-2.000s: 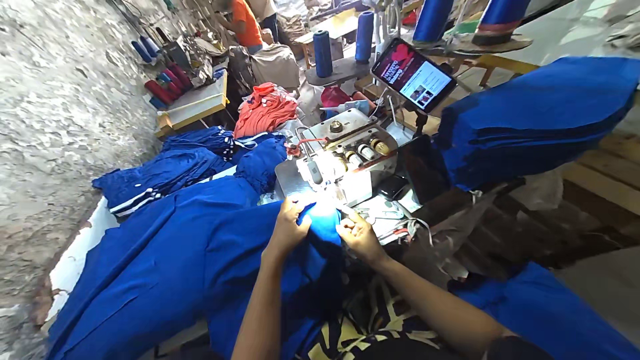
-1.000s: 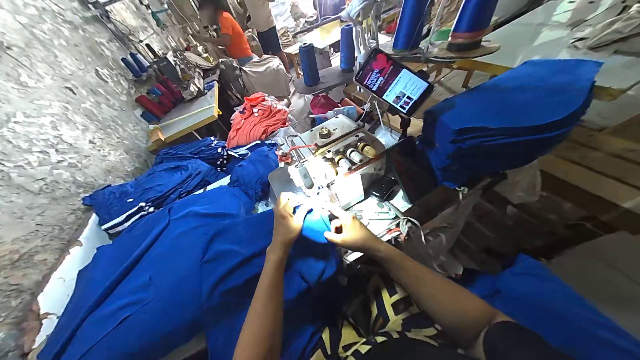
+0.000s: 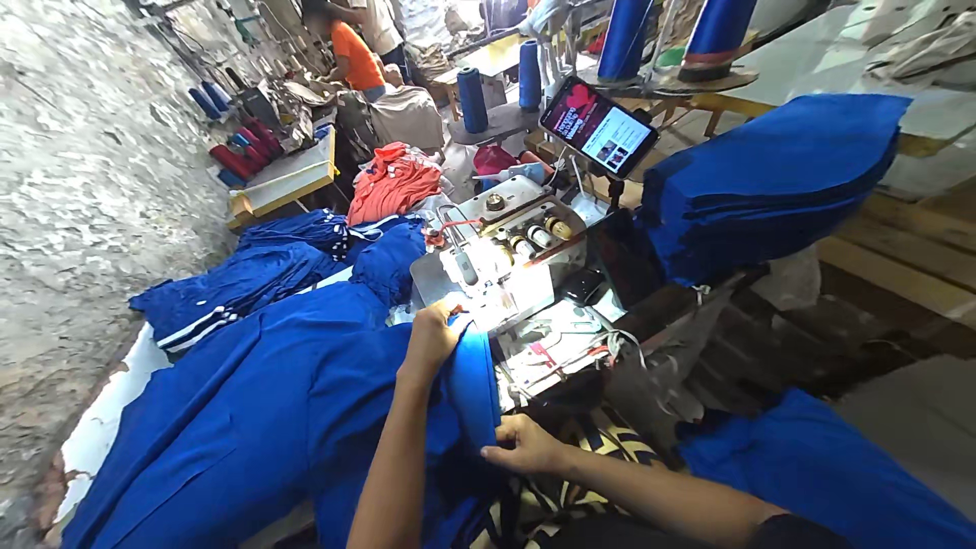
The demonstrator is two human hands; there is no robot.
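Note:
Blue fabric spreads over the sewing table and hangs down in front of me. My left hand grips its upper edge close to the brightly lit front of an overlock sewing machine. Lower down, my right hand pinches the same edge between thumb and fingers. Between the hands a strip of the blue cloth runs fairly straight. Glare hides the needle and presser foot.
A stack of blue cloth panels lies right of a mounted phone. Orange garments and striped blue garments lie beyond the machine, near thread cones. A person in an orange shirt is farther back. A rough wall borders the left.
My right hand has moved down along the cloth edge, away from the machine and from my left hand. Both hands were close together at the machine before.

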